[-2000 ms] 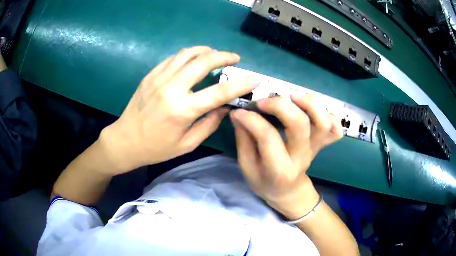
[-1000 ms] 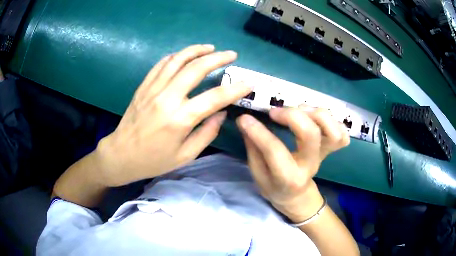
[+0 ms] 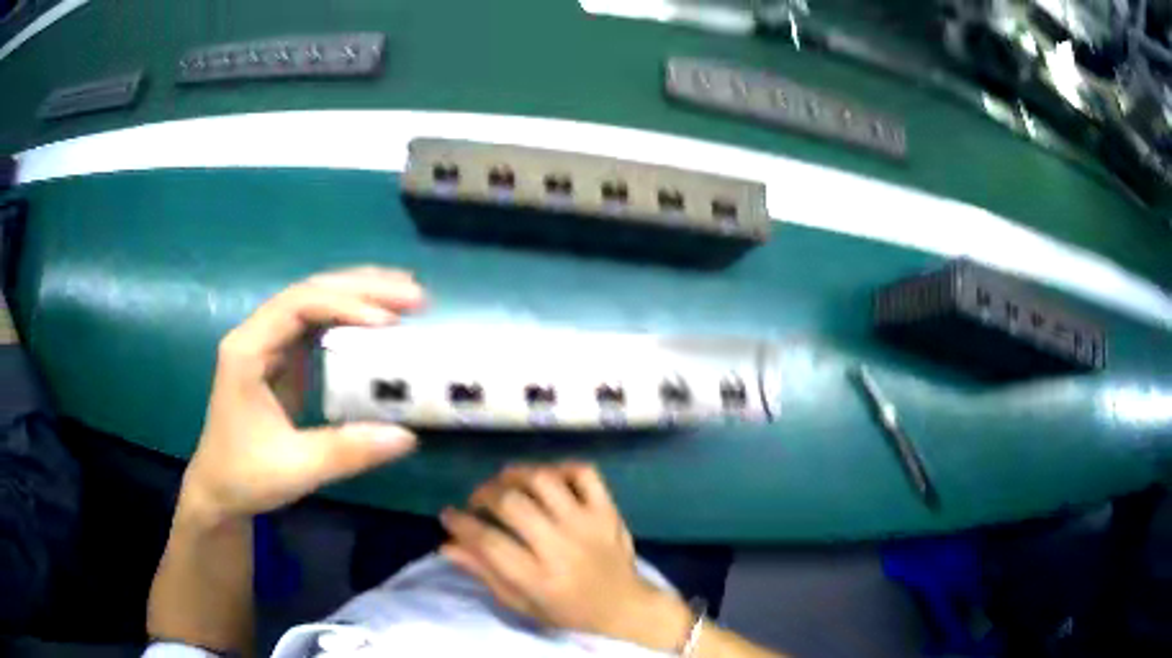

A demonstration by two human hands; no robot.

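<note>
A pale silver-grey carrier strip point(image 3: 572, 366) lies lengthwise in front of me on the glossy green bench, with a row of several dark openings along it. My left hand point(image 3: 302, 392) grips its left end, thumb at the near edge and fingers at the far edge. My right hand point(image 3: 546, 540) is off the strip, near the bench's front edge, with its fingers loosely curled; whether it holds anything is hidden. A slim black and silver pen-like tool point(image 3: 897, 435) lies to the right of the strip. The picture is slightly blurred.
One stack of carrier strips point(image 3: 585, 203) stands beyond the worked strip, another stack point(image 3: 990, 319) at right. Single strips lie on the green belt at far left point(image 3: 280, 58) and farther back right point(image 3: 784, 106). A white border strip point(image 3: 309, 139) separates belt and bench.
The view has turned and shows more of the belt. My left hand has gone from resting over the strip to gripping its left end. My right hand has left the strip and moved toward my body.
</note>
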